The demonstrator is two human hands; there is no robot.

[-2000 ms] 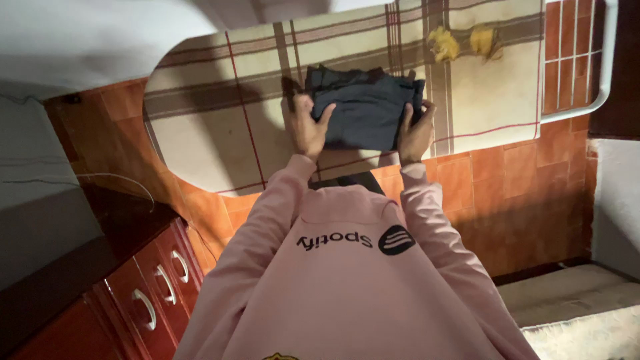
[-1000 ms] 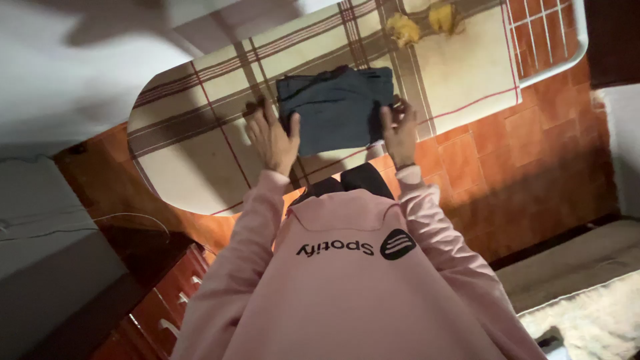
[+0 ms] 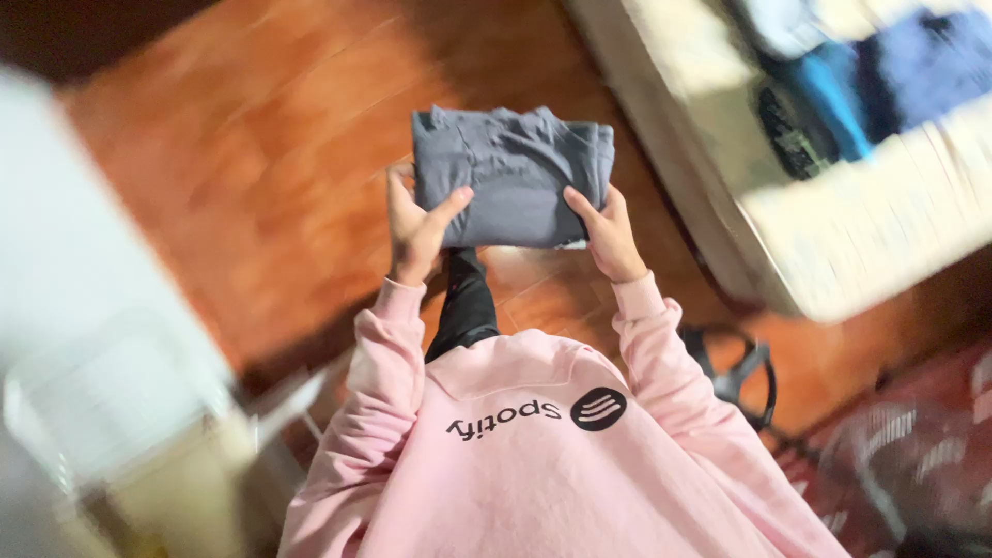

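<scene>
A folded dark grey cloth garment (image 3: pixel 515 178) is held up in front of me, over the tiled floor. My left hand (image 3: pixel 418 221) grips its left side, thumb on the upper face and fingers mostly hidden behind. On the opposite side my right hand (image 3: pixel 608 229) pinches the lower right edge in the same way. The garment's far edge is rumpled, with loose folds of fabric.
A bed or mattress (image 3: pixel 775 240) with a pale cover stands at the upper right, bearing blue and dark clothes (image 3: pixel 926 70). A black round-framed object (image 3: pixel 732 376) is on the floor beside my right sleeve. Blurred white furniture (image 3: pixel 116 333) lies at the left.
The garment lay on the checked tablecloth with my hands at its sides; now both hands hold it up, away from the table. The view has swung round to the floor and bed.
</scene>
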